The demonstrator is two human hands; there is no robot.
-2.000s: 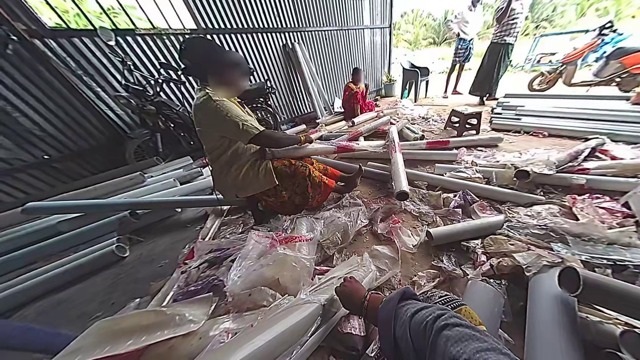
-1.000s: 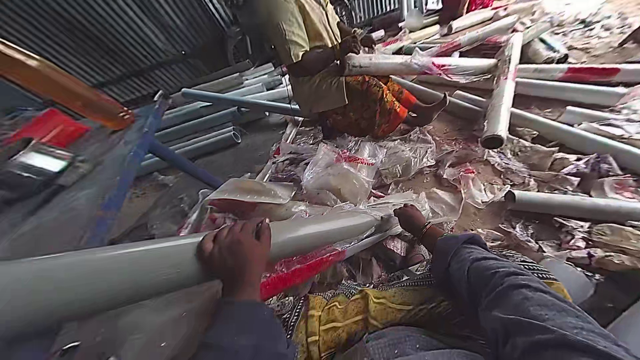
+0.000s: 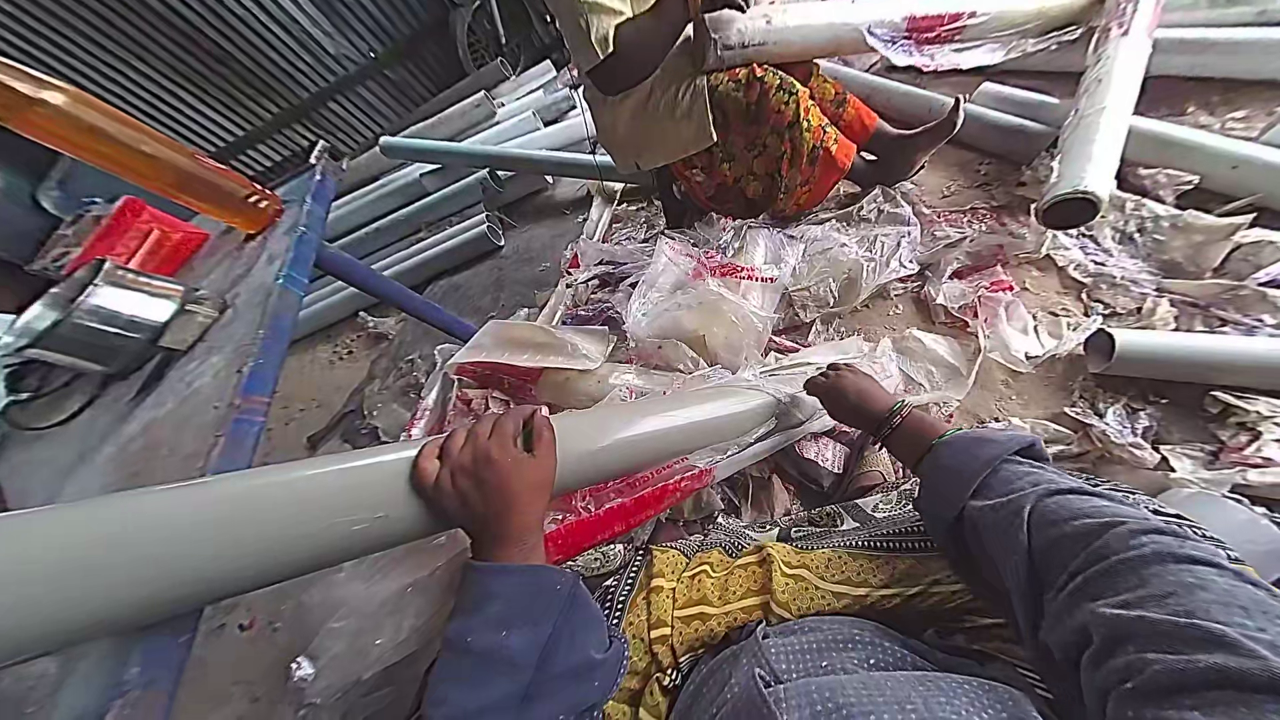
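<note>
A thick light-grey plastic pipe (image 3: 300, 510) runs from the left edge toward the middle of the head view. My left hand (image 3: 492, 478) lies over it, fingers wrapped on its top. At the pipe's far end, my right hand (image 3: 850, 395) is closed on the bunched end of clear plastic film (image 3: 790, 395). Film with a red printed band (image 3: 640, 500) lies along the pipe's near side. Patterned yellow cloth (image 3: 760, 590) covers my lap just below.
Another person (image 3: 760, 130) sits ahead with a film-wrapped pipe (image 3: 850, 30). Torn plastic film (image 3: 720, 290) litters the floor. Grey pipes (image 3: 430, 250) are stacked at the left, beyond a blue metal frame (image 3: 265, 350). An orange tube (image 3: 130, 140) juts in at upper left.
The view has swung down and left since two seconds ago. My left hand, unseen at first, came into view on the pipe. My right hand stays at the film by the pipe's end.
</note>
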